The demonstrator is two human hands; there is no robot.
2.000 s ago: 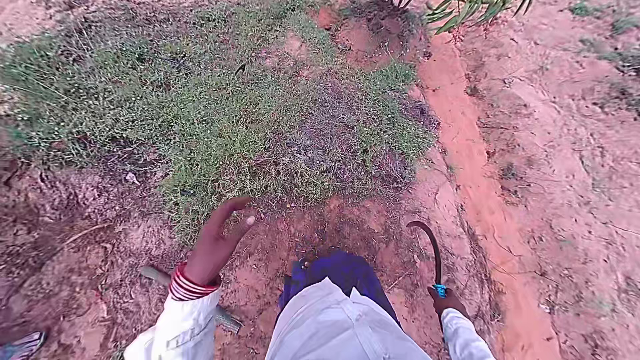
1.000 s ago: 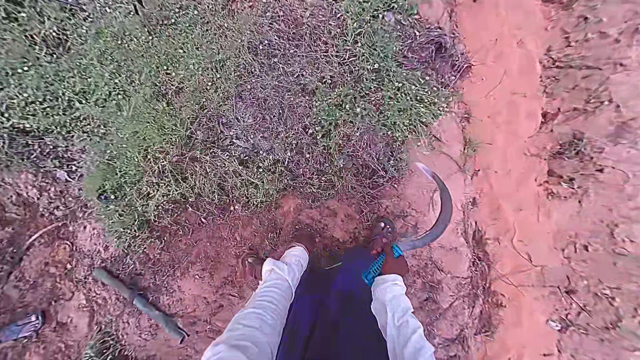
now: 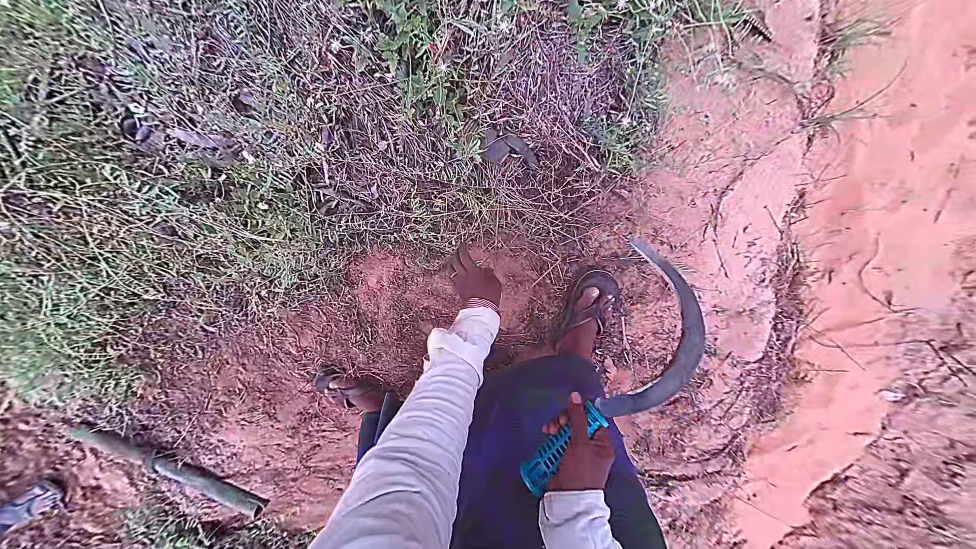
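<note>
My right hand is closed around the blue handle of a sickle, over my right thigh. The sickle's curved metal blade arcs up and to the right, its tip pointing up-left beyond my sandalled right foot. My left hand, with a red banded bracelet at the wrist, reaches down to the near edge of the grass and weeds. Its fingers are partly spread and point at the low stems; whether they touch any is unclear. No held object shows in it.
My sandalled feet stand on reddish bare soil. A grey-green pole or branch lies at the lower left, near a shoe or sandal at the frame edge. A smoother strip of orange earth runs along the right.
My left hand has reached forward to the edge of the weeds. The sickle in my right hand has come back over my thigh from beside my right foot. The view is now closer to the ground.
</note>
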